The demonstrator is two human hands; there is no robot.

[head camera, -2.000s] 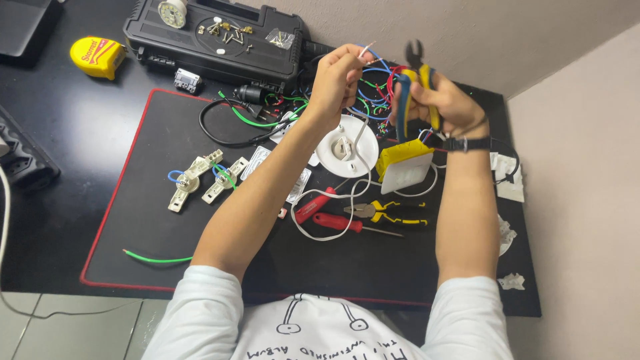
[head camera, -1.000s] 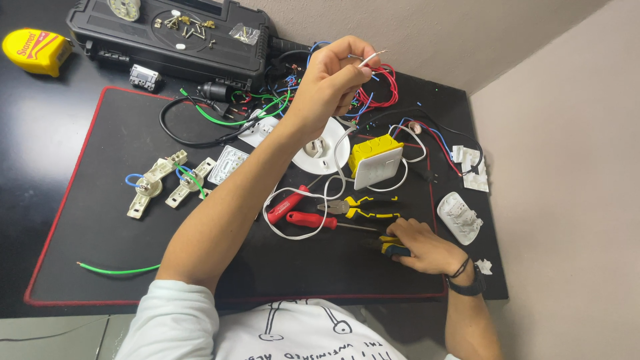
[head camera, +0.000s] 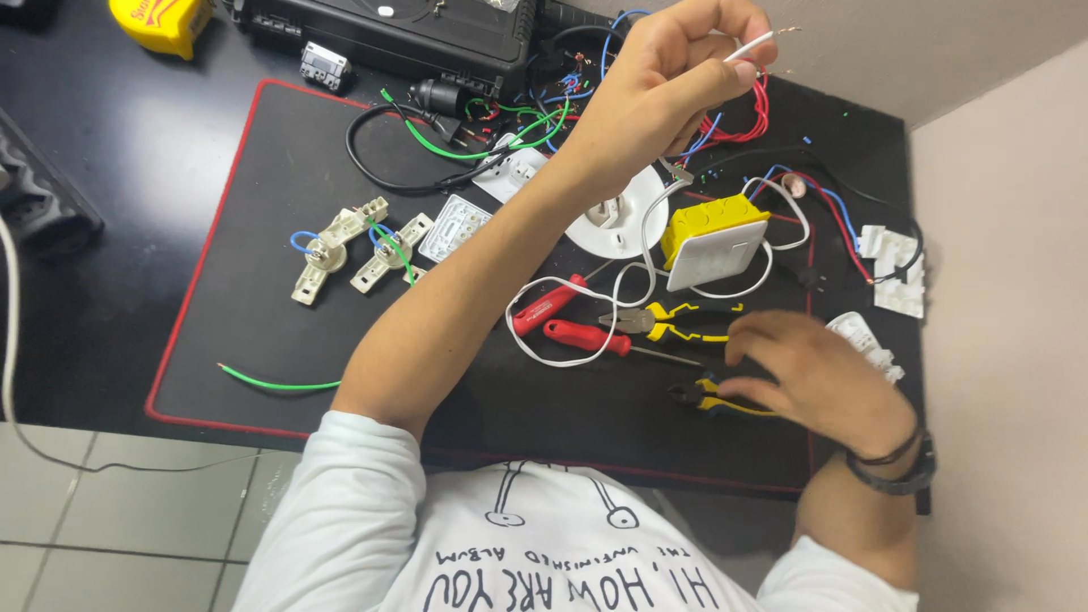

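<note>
My left hand (head camera: 680,81) is raised near the back of the desk and pinches a white electrical cable (head camera: 750,46) whose bare copper strands stick out. Lower right, my right hand (head camera: 803,374) hovers with fingers curved and apart, slightly blurred, over the handles of diagonal cutters (head camera: 705,395) lying on the mat. Just left of it lie combination pliers (head camera: 650,321) with yellow and black handles, beside two red screwdrivers (head camera: 586,337). A yellow electrical box (head camera: 714,219) with a white cover plate (head camera: 718,255) stands behind them, next to a round white lamp holder base (head camera: 625,225), partly hidden by my left arm.
A black tool case (head camera: 391,38) and a yellow tape measure (head camera: 166,24) are at the back. Lamp sockets (head camera: 327,251), a green wire (head camera: 280,384) and a black plug cord (head camera: 357,153) lie on the red-edged mat (head camera: 212,340). White terminal pieces (head camera: 897,272) lie near the wall.
Two seconds ago my right hand held the cutters near the cable; one second ago it was on them at the mat. Now it is off them. My left hand still holds the white cable.
</note>
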